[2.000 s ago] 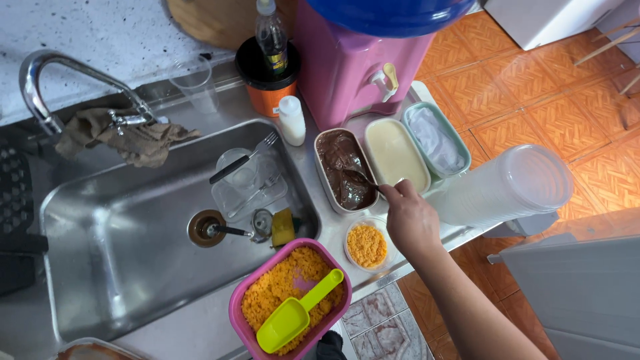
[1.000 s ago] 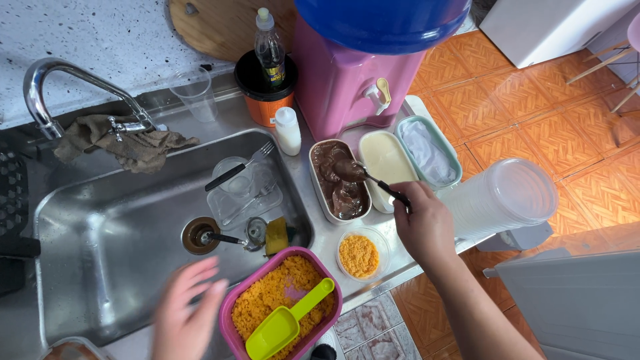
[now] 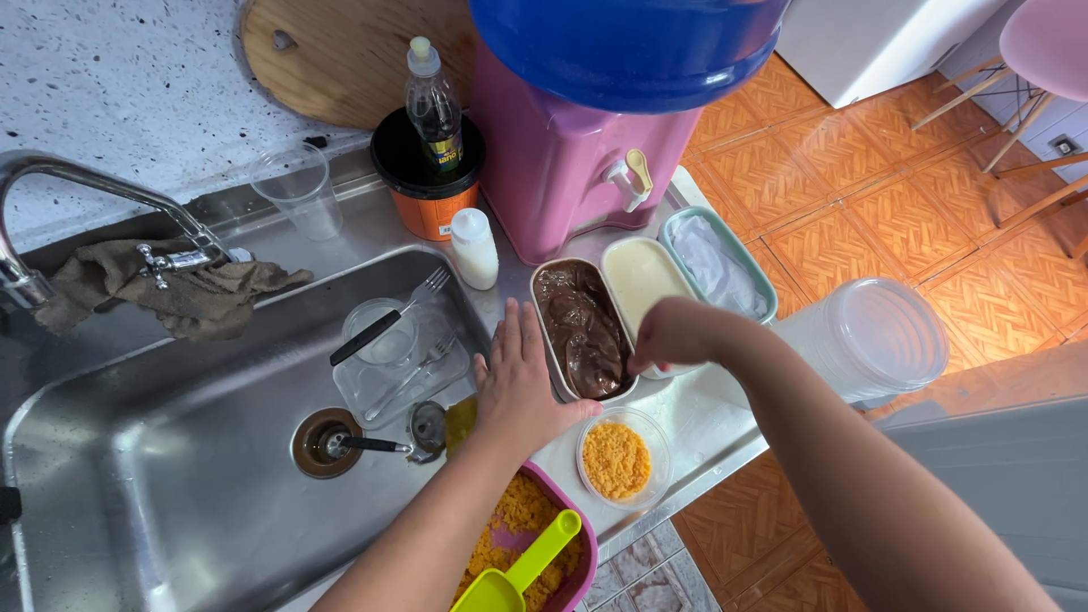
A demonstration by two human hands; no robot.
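My left hand [image 3: 523, 382] is spread flat against the left side of a rectangular tub of chocolate cream [image 3: 582, 327], holding nothing. At the tub's right edge is my right hand [image 3: 680, 331], its fingers bent down; whatever they grip is hidden. A tub of pale cream [image 3: 648, 280] lies beside it, partly beneath that hand. Nearer me, a round clear plastic cup [image 3: 616, 459] has orange crumbs in it. More crumbs fill a pink tub [image 3: 586, 557], where a lime-green scoop [image 3: 540, 557] rests.
To the left is a steel sink [image 3: 229, 459] with a fork [image 3: 391, 314], a ladle [image 3: 425, 429] and clear containers. A pink water dispenser [image 3: 569, 161] stands behind the tubs, near a white squeeze bottle [image 3: 474, 251]. Stacked clear cups [image 3: 875, 340] lie at the right.
My left hand has moved from above the sink to the chocolate tub's side. My right hand has lowered to the tub's edge; the spoon seen in it earlier no longer shows.
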